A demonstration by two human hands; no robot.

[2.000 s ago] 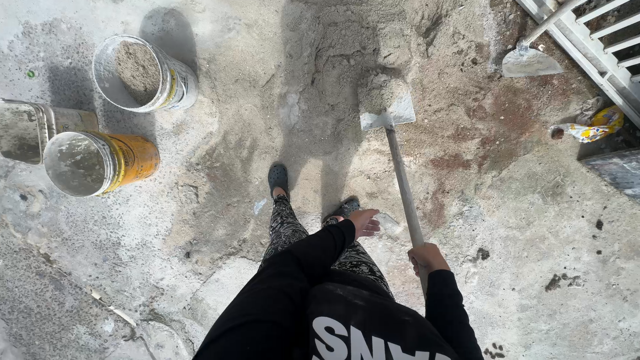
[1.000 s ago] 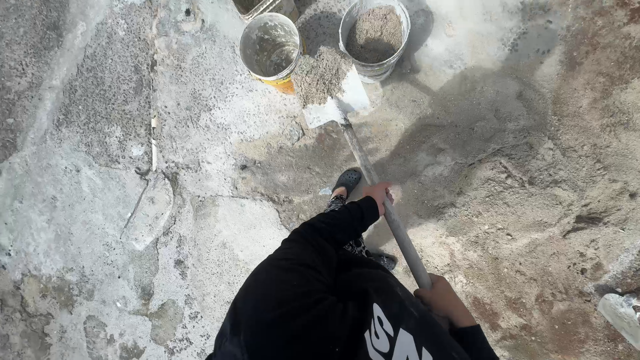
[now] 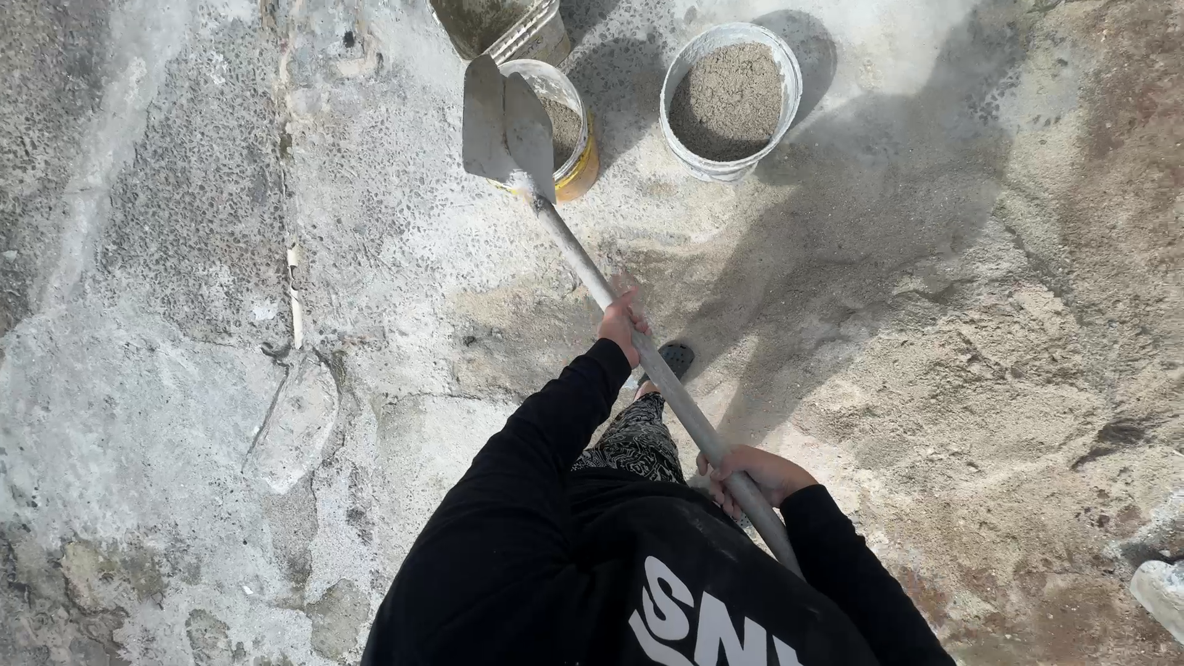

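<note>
Both my hands are on a long-handled shovel (image 3: 507, 129) that slants from my right hip up to the upper left. My left hand (image 3: 623, 326) grips the middle of the shaft, and my right hand (image 3: 754, 476) is closed round it near the lower end. The blade carries no load and is tipped over the left side of a yellow bucket (image 3: 580, 174), hiding part of its mouth. Grey sandy material shows inside that bucket. Right of it stands a white bucket (image 3: 678, 81), filled nearly to the rim with the same material.
A rectangular container (image 3: 532, 32) stands at the top edge behind the yellow bucket. Loose sand (image 3: 971, 398) covers the rough concrete floor on the right. A pale chunk (image 3: 1161, 592) lies at the right edge. My shoe (image 3: 677, 359) is just below the shaft.
The shovel, loaded one second ago, is now bare and turned over the yellow bucket, which has gone from nearly empty to holding sandy material. My left hand, off the shaft two seconds ago, now grips it.
</note>
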